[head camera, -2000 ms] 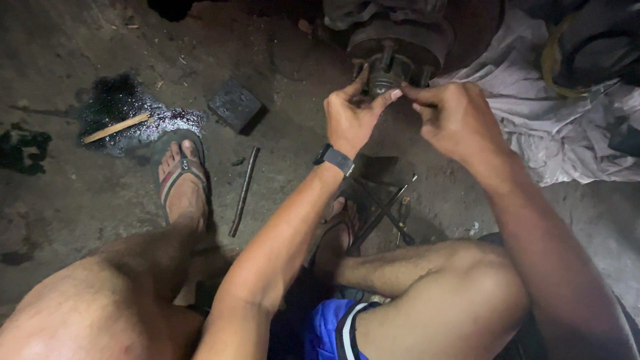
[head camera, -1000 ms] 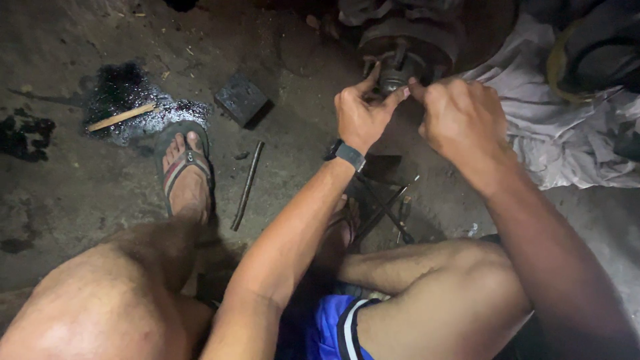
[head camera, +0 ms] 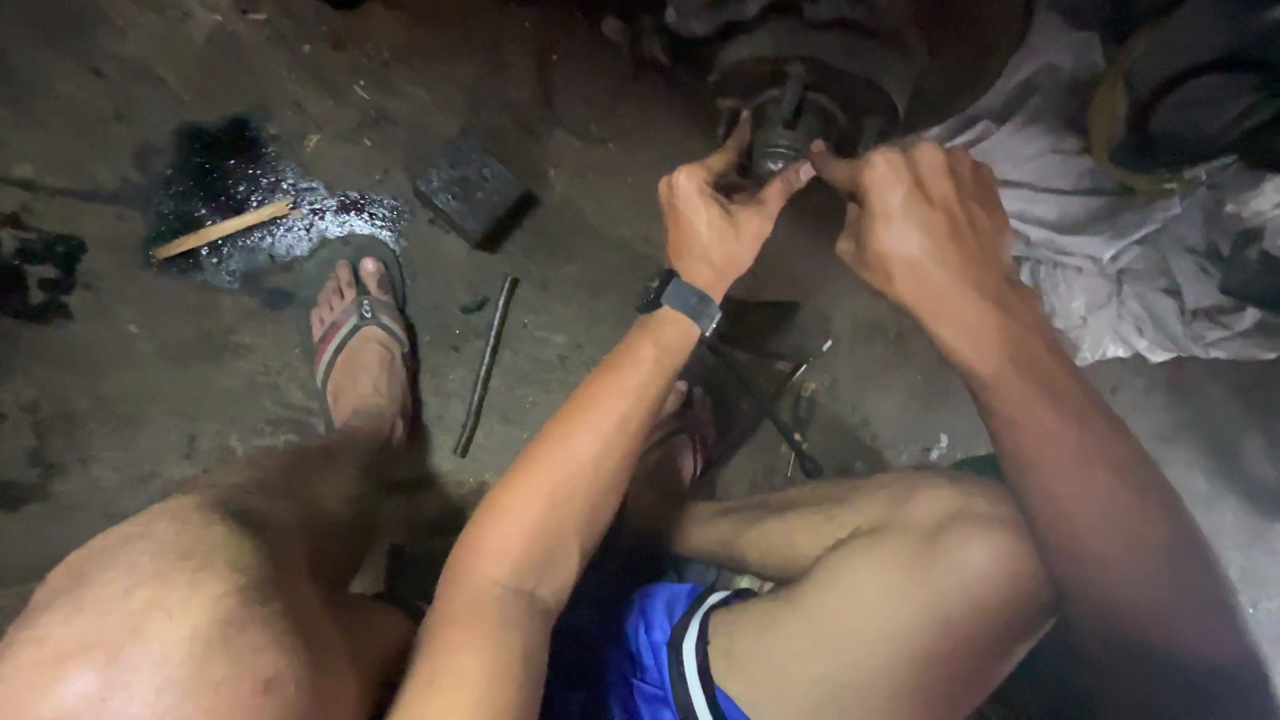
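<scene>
At the upper middle is a dark, round metal hub assembly (head camera: 815, 55) with studs or bolts around a ribbed metal centre piece (head camera: 782, 135). My left hand (head camera: 722, 205), with a watch on its wrist, has its thumb and fingers around the left and lower sides of that centre piece. My right hand (head camera: 925, 215) is at the lower right edge of the piece, thumb and forefinger close to my left thumb. Whether the right fingers pinch something small cannot be seen. Both hands hide part of the assembly.
On the concrete floor lie a metal rod (head camera: 486, 366), a dark block (head camera: 474, 193), and a wooden stick (head camera: 222, 228) on a wet oily patch (head camera: 215, 165). Tools, one a dark bar (head camera: 755, 395), lie beside my right foot. Pale crumpled cloth (head camera: 1120, 260) spreads at the right.
Both hands stay at the hub's centre piece. The fingers of my right hand have shifted slightly around its lower right edge.
</scene>
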